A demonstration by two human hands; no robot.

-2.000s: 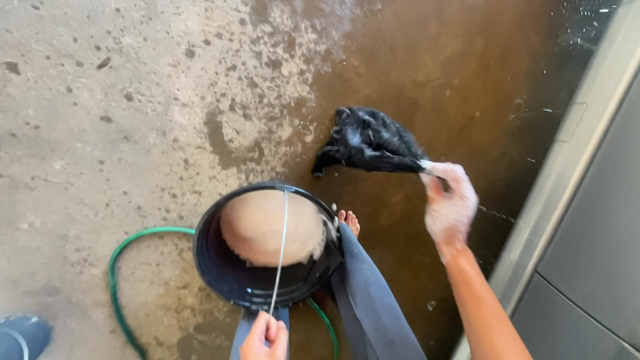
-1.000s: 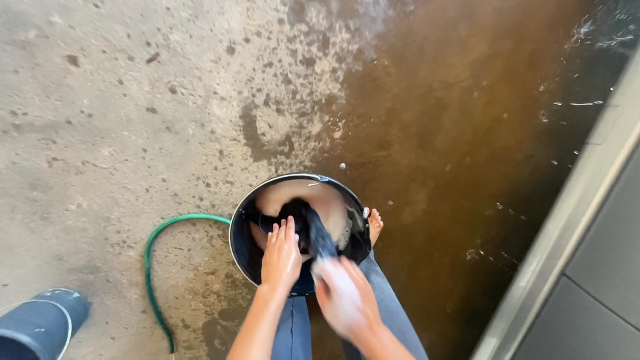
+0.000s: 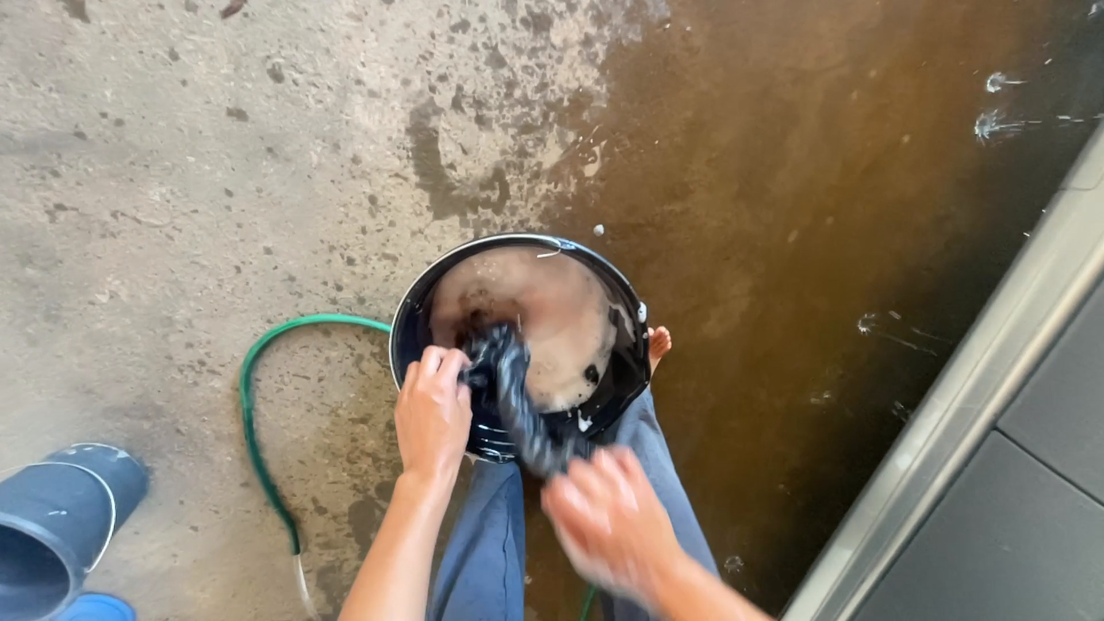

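Observation:
Below me stands a black bucket (image 3: pixel 628 379) holding cloudy, foamy water (image 3: pixel 561 319). A wet black cloth (image 3: pixel 517 401) rises out of it and stretches over the near rim. My right hand (image 3: pixel 608 517), blurred, grips the cloth's end just outside the rim on the near right. At the bucket's left rim, my left hand (image 3: pixel 434 397) has its fingers curled on the cloth's other part. The far end of the cloth lies in the water.
A green hose (image 3: pixel 250 405) curves over the concrete floor left of the bucket. A grey-blue bucket (image 3: pixel 78 492) lies lower left beside a blue round object (image 3: pixel 97 608). Brown wet floor (image 3: pixel 776 216) extends to a metal-edged grey surface (image 3: pixel 992 517) at right. My bare foot shows beside the bucket.
Two seconds ago my right hand held the cloth out over the wet floor and my left held the bucket's handle. Now both hands are on the cloth at the bucket, the handle released.

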